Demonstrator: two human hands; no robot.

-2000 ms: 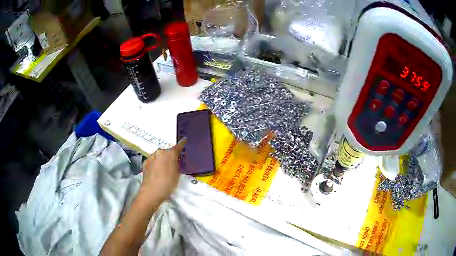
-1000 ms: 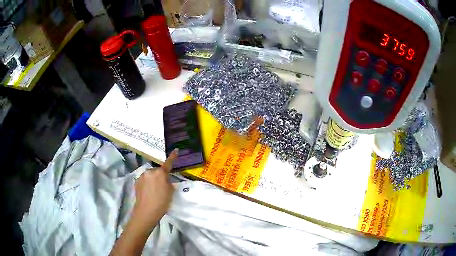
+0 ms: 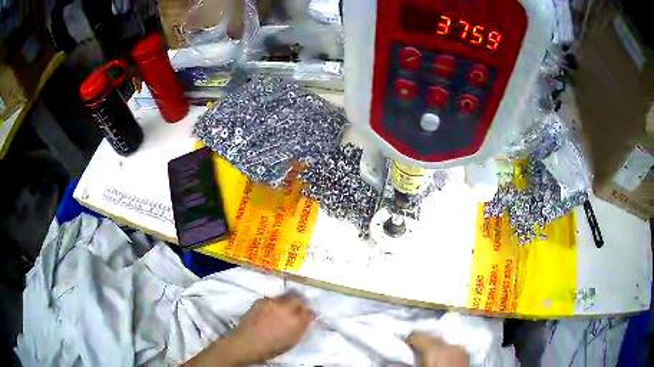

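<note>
The pale grey-white garment (image 3: 373, 315) lies over the wearer's lap and below the table's front edge. My left hand (image 3: 276, 326) is closed on the garment's cloth near the table edge. My right hand (image 3: 436, 351) is at the bottom edge of the picture, small, blurred and partly cut off, over the same cloth; whether it grips cannot be told. The smartphone (image 3: 198, 198) lies flat at the left of the table. The snap press (image 3: 437, 79) shows 3759 in red above the round lower die (image 3: 394, 225), with no cloth on it.
A large heap of silver snaps (image 3: 276, 129) lies left of the press, and a smaller heap (image 3: 534, 208) lies right. A black bottle (image 3: 115, 118) and a red bottle (image 3: 161, 79) stand back left. A thin black stick (image 3: 593, 223) lies right. A cardboard box (image 3: 617, 107) is at the right rear.
My left hand has left the smartphone and moved down and right onto the garment. My right hand has come into view at the bottom. The view has swung to the right.
</note>
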